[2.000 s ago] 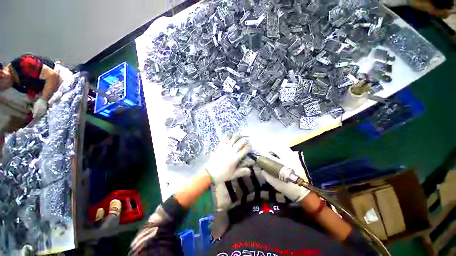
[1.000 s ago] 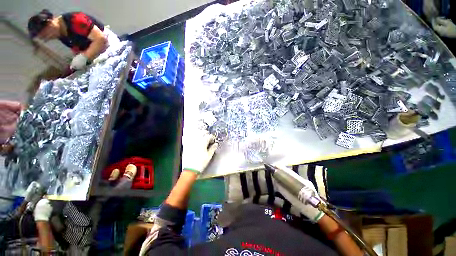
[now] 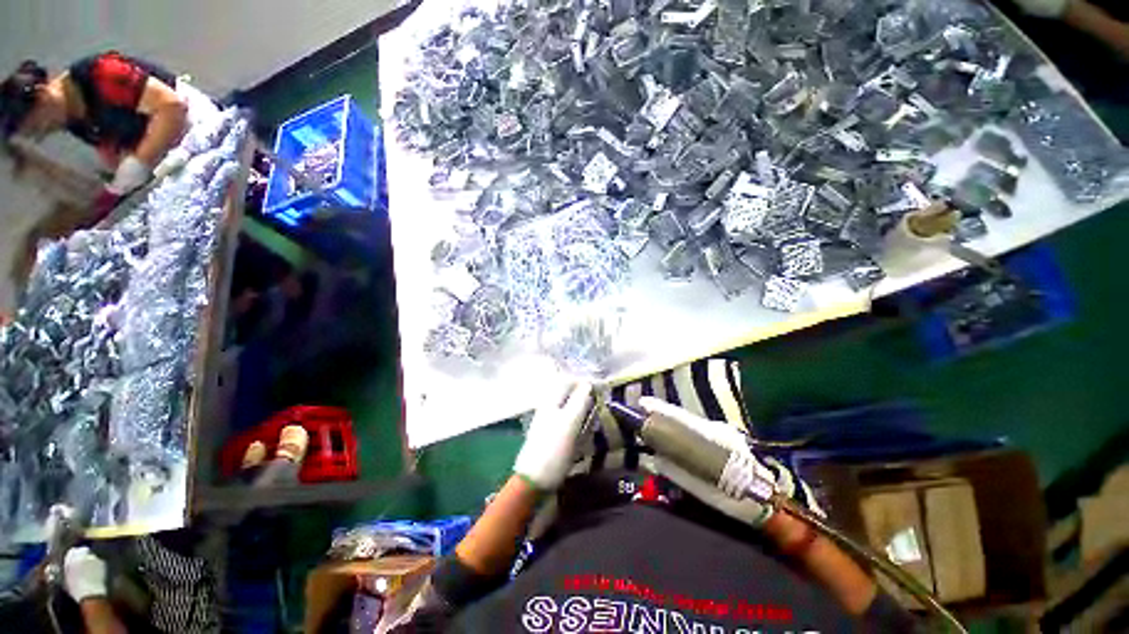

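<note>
My right hand (image 3: 731, 477), in a white glove, is closed around a silver-tan cylindrical air tool (image 3: 685, 446). Its dark narrow tip points left toward my left hand. A hose runs from its rear down to the right. My left hand (image 3: 561, 434), also white-gloved, is at the table's front edge by the tool tip. Its fingertips are close together; any small part between them is too small to make out. A large heap of grey metal parts (image 3: 743, 136) covers the white table (image 3: 433, 396). A glittery patch of small bright pieces (image 3: 563, 254) lies near the front.
A tan roll or cup (image 3: 922, 229) stands at the table's right. Blue crates are at left (image 3: 324, 161) and right (image 3: 997, 303). A loaded table (image 3: 124, 310) and a person (image 3: 118, 105) are at left. A red crate (image 3: 324, 443) and cardboard box (image 3: 929, 533) are lower down.
My left hand has moved right and down from the tabletop to the tool tip. My right hand still holds the tool. The view has shifted.
</note>
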